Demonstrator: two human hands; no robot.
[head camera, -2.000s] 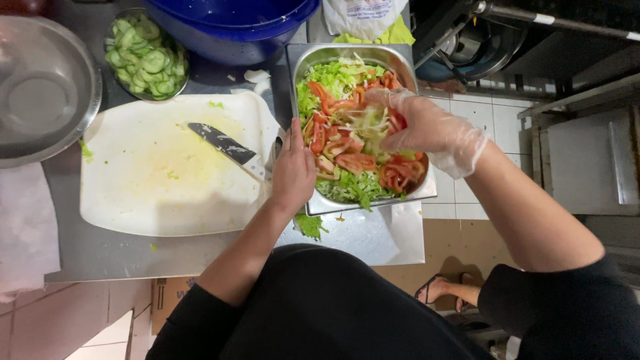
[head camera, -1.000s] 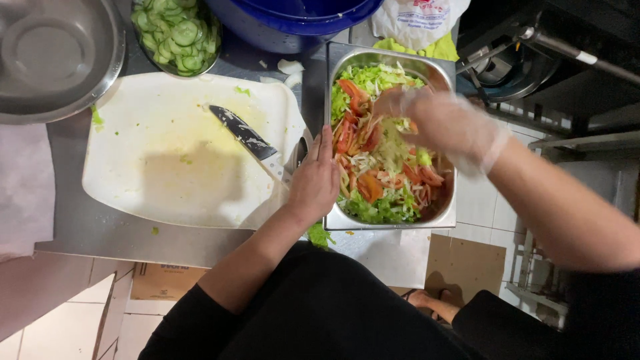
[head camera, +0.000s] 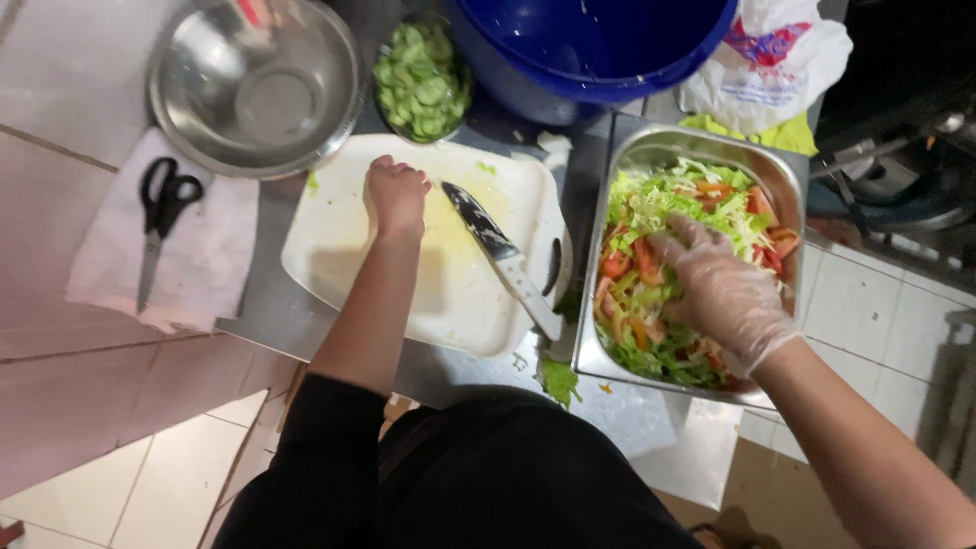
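Note:
My left hand (head camera: 398, 197) is bare and hangs over the white cutting board (head camera: 358, 259), fingers partly curled; whether it touches the board or holds anything I cannot tell. A white-handled knife (head camera: 499, 255) lies on the board to its right, shreds stuck to the dark blade. My right hand (head camera: 720, 293), in a clear plastic glove, rests with fingers spread in the salad of shredded lettuce, cabbage and tomato slices (head camera: 648, 259). The steel pan (head camera: 793, 183) surrounds this salad. Some of the gloved fingertips are sunk among the vegetables.
Beyond the board stand a steel bowl (head camera: 335, 84), a bowl of sliced cucumber (head camera: 422, 84) and a large blue plastic tub (head camera: 534, 80). Black-handled scissors (head camera: 158, 217) lie on a cloth (head camera: 221, 252) at left. A white plastic bag (head camera: 770, 84) sits behind the pan.
My left hand has left the side of the pan and moved left over the cutting board. My gloved right hand remains at the salad. The view has shifted left, bringing the scissors into sight.

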